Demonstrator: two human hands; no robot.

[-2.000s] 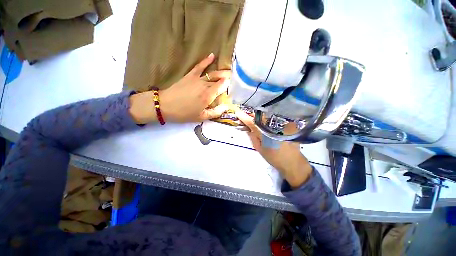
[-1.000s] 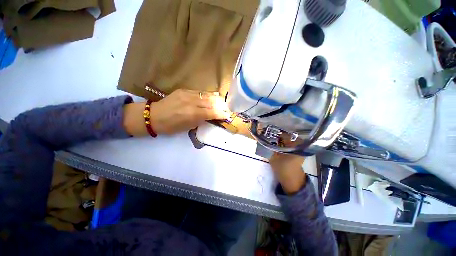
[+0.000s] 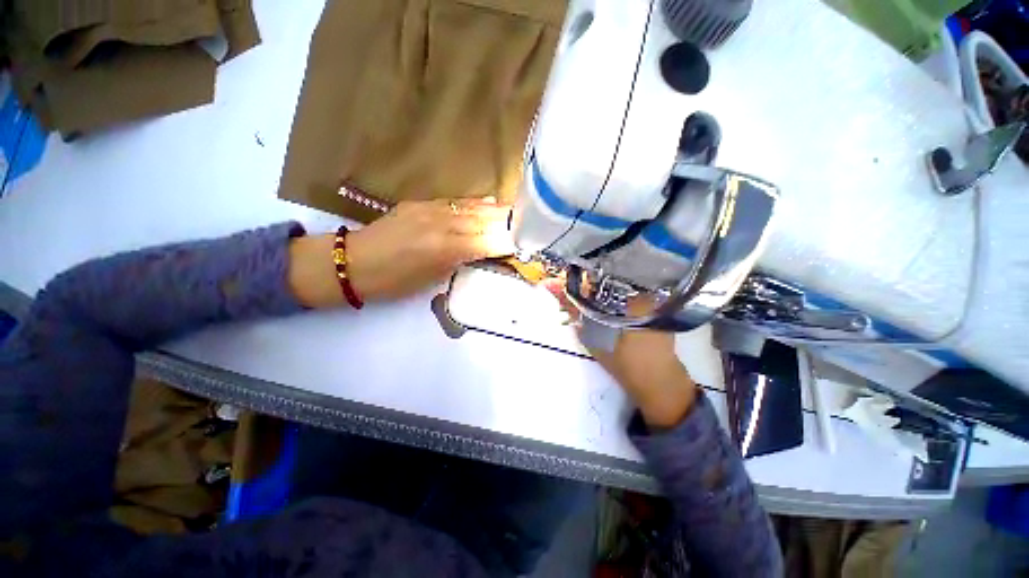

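Observation:
The brown garment panel (image 3: 423, 119) lies flat left of the white sewing machine head (image 3: 604, 136), its lower edge running under the head at the lit spot. A zipper (image 3: 363, 200) with shiny teeth shows at the panel's lower left edge. My left hand (image 3: 434, 246) lies on the panel's lower edge and presses it, fingertips beside the needle area. My right hand (image 3: 638, 356) is right of the needle, partly hidden behind the machine's metal loop; its fingertips are near the cloth edge, and whether they grip it cannot be told.
Brown cut pieces (image 3: 130, 68) are stacked at the upper left of the table. A black smartphone (image 3: 765, 401) lies to the right. A blue bin (image 3: 262, 474) with brown pieces is below the grey table edge (image 3: 372, 420). A small tray (image 3: 937, 463) stands farther right.
Since the first frame, my left hand has moved lower and flattened, and the zipper has come into view. Since the second, the view has shifted slightly; the hands remain close to the needle.

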